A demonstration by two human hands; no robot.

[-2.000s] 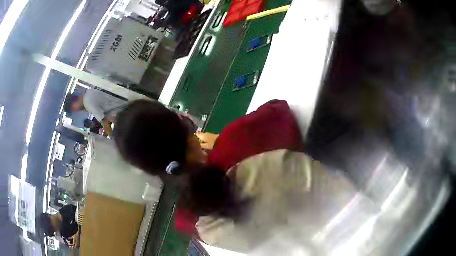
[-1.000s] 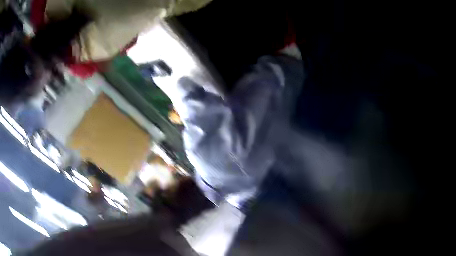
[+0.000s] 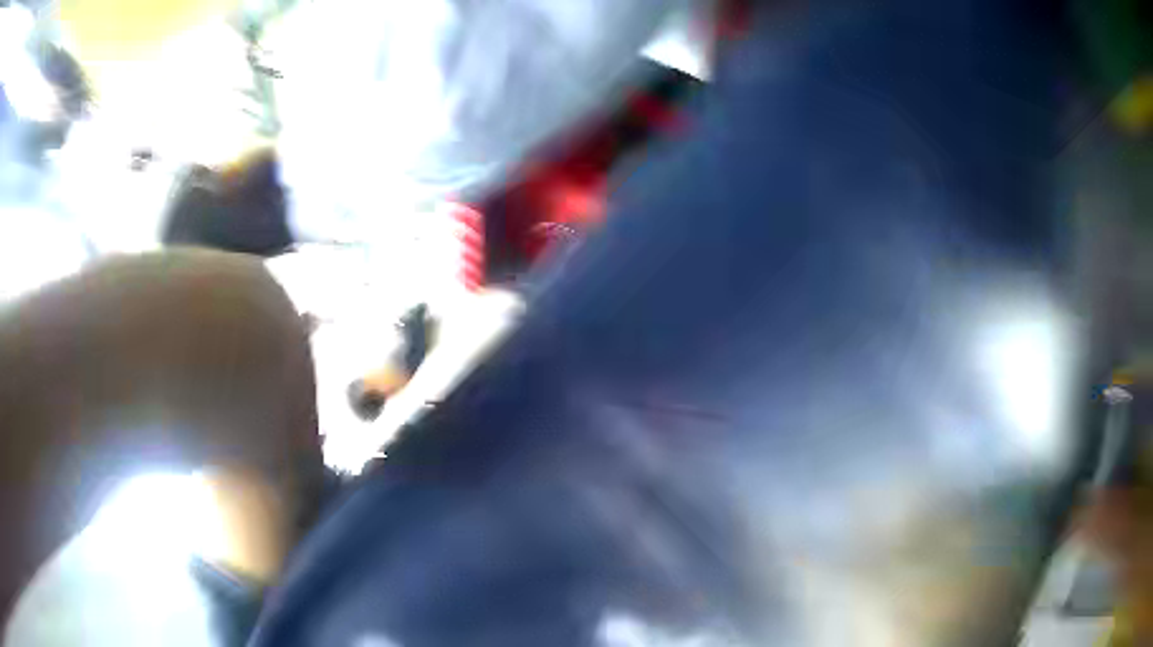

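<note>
The view is strongly blurred and partly overexposed. Neither of my hands can be made out. A large dark blue cloth surface [image 3: 759,316], seemingly clothing, fills the middle and right. A blurred red thing [image 3: 569,196] lies at its upper left edge, with a small red-and-white striped part [image 3: 468,247] beside it. What the red thing is cannot be told. No phone frame or tweezers can be made out.
A brown rounded shape [image 3: 164,341], perhaps a person's head, is close at the left. Pale blue-white cloth [image 3: 506,76] is at the top. A pale diagonal edge [image 3: 462,348] runs beside the dark blue cloth. A small dark thing [image 3: 414,335] is left of it.
The view has swung strongly. The green belt, white bench edge and tan board seen earlier are no longer recognisable. Dark blue cloth now fills much of the picture.
</note>
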